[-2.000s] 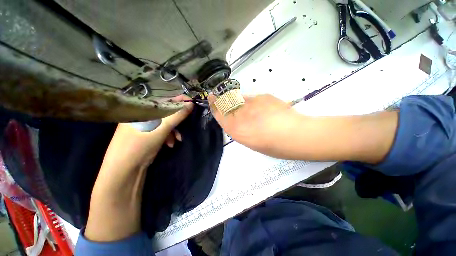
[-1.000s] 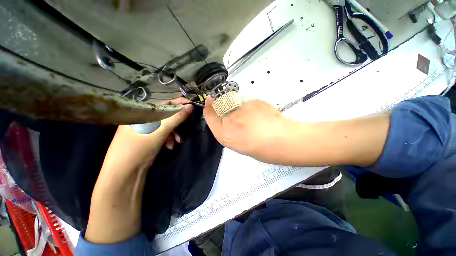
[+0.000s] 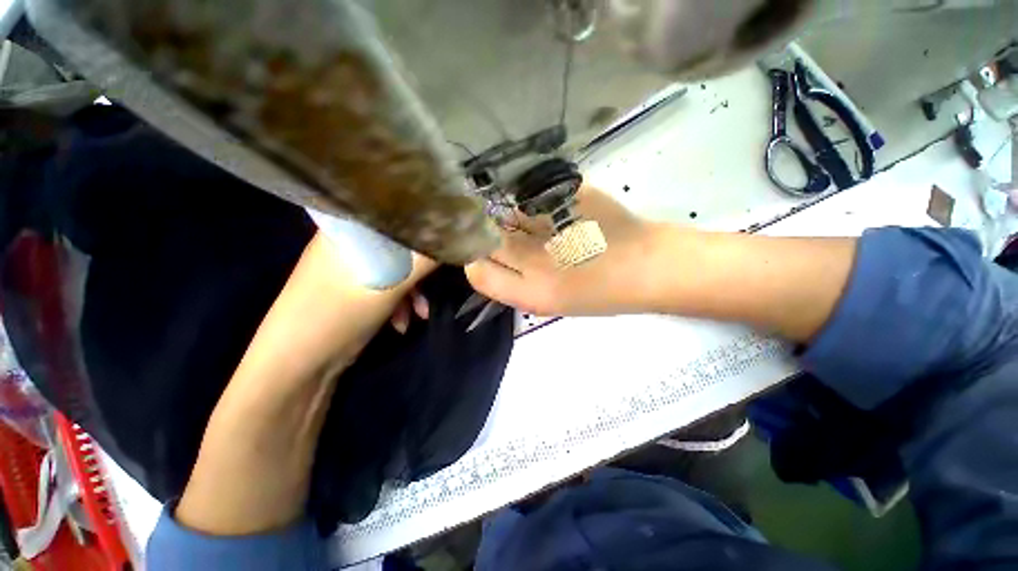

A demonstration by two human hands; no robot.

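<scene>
Dark fabric (image 3: pixel 430 390) lies under the machine head (image 3: pixel 324 123) and spreads to the left. My left hand (image 3: pixel 363 312) is at the fabric, with curled fingers showing on it; its thumb and fingertips are partly hidden behind the machine head and a smooth white rounded part (image 3: pixel 368 254). My right hand (image 3: pixel 558 262) is beside the needle area, its fingers closed around thread snips (image 3: pixel 480 311). Only the silver pointed blades show, over the fabric's right edge. The cream ribbed tension knob (image 3: pixel 576 243) covers part of this hand. The needle is hidden.
Black-handled scissors (image 3: pixel 820 139) lie upper right beside a white-blue stick (image 3: pixel 857 121). A long metal tool (image 3: pixel 634 121) lies behind my right hand. A printed ruler (image 3: pixel 625 413) runs along the white table edge. A red basket (image 3: pixel 95 491) is lower left.
The view has shifted, and the machine head now looms closer and hides the needle area. My right hand has moved down from the needle, and the snips' blades now show over the fabric.
</scene>
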